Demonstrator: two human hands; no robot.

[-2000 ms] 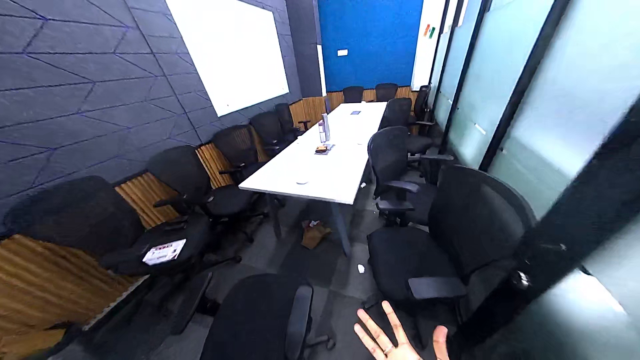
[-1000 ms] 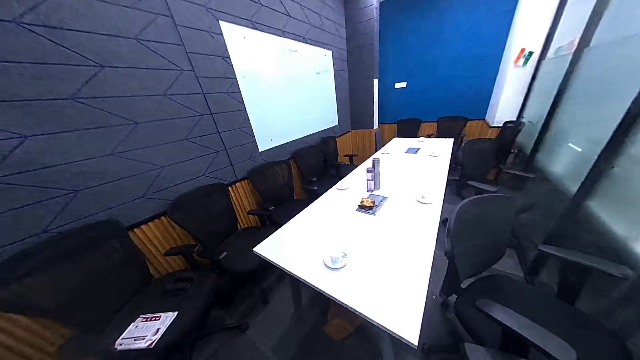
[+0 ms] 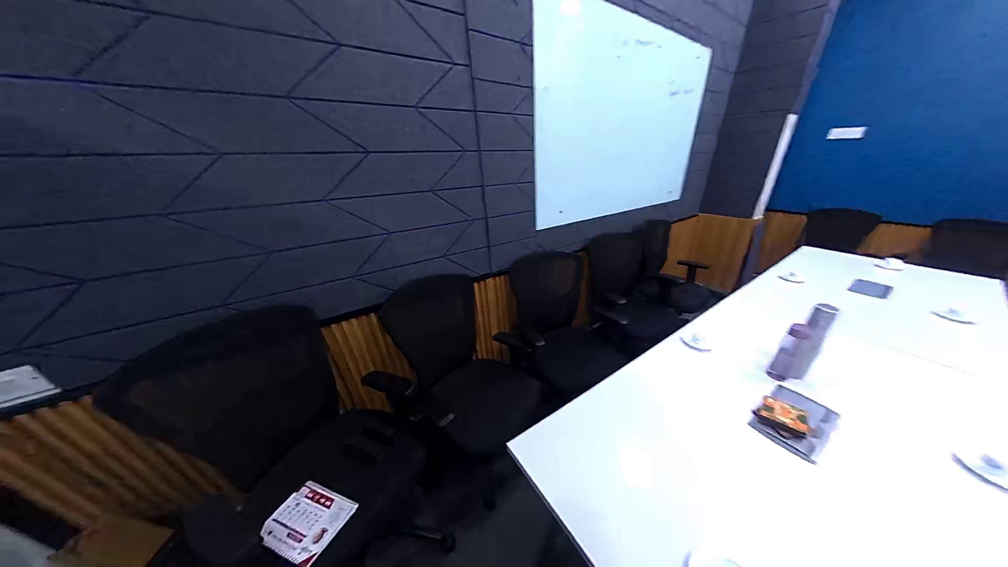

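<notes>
Neither of my hands shows in the head view now. A long white table [image 3: 630,441] fills the lower right. On it a small orange-patterned box [image 3: 782,416] rests on a grey notebook or folder [image 3: 823,429]. Two bottle-like containers stand just behind: a purplish bottle [image 3: 789,352] and a taller grey cylinder [image 3: 819,335]. White cups on saucers, one of them a near-edge saucer [image 3: 984,466], are spread over the tabletop. Farther back lies a dark flat pad [image 3: 870,288]. A printed desk calendar [image 3: 309,521] lies on the seat of the nearest black chair [image 3: 228,386].
Several black mesh office chairs [image 3: 437,331] line the left wall beside the table. More chairs [image 3: 841,230] stand at its far end. A whiteboard [image 3: 622,110] hangs on the grey wall. A brown cardboard box [image 3: 118,542] is at the lower left.
An open hand seen at the bottom edge two seconds ago is out of view. The view has turned left and come closer to the table.
</notes>
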